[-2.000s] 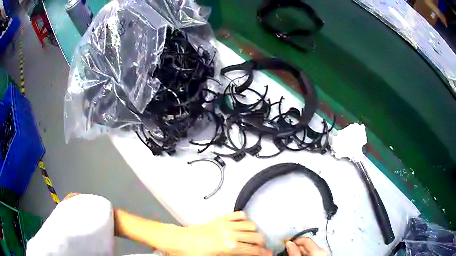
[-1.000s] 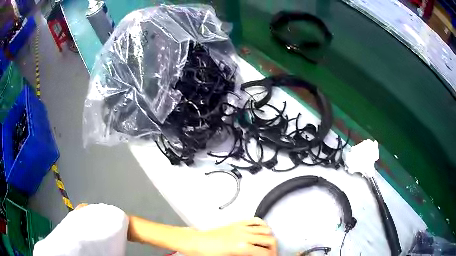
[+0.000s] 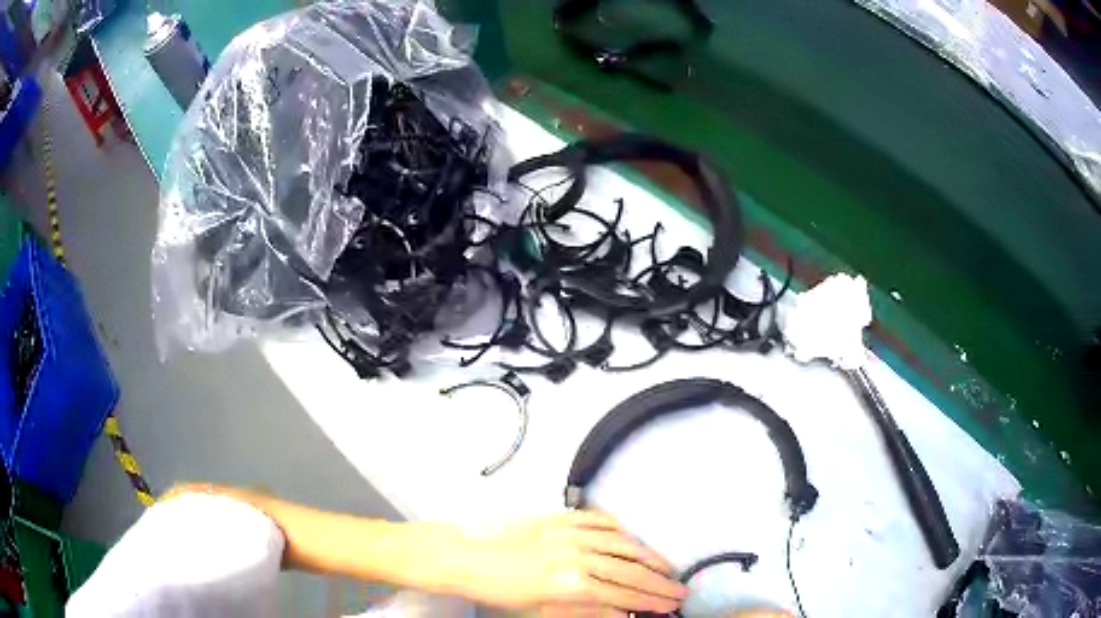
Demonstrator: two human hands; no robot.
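Observation:
A black padded headband (image 3: 694, 398) lies arched on the white mat, a thin wire trailing from its right end. My left hand (image 3: 580, 565) reaches in from the left at the bottom, below the headband's left end. Its fingers are closed at the lower end of a thin black curved yoke (image 3: 724, 560) inside the arch. A dark part shows under the fingertips; the grip and any joint are hidden or cut off. Only a sliver of my right hand (image 3: 763, 613) shows at the bottom edge, so its hold cannot be seen.
A clear plastic bag (image 3: 254, 217) spills black yokes (image 3: 411, 229) at left. Another headband (image 3: 721, 217) lies over loose yokes, and one yoke (image 3: 519, 423) lies apart. A black-handled tool (image 3: 906, 471) with a white wad (image 3: 831, 320) is at right, near a second plastic bag (image 3: 1044, 555).
The view has shifted, so the bench parts sit further left and slightly higher. More of the yoke by my left fingertips shows, and a sliver of my right hand is back in view.

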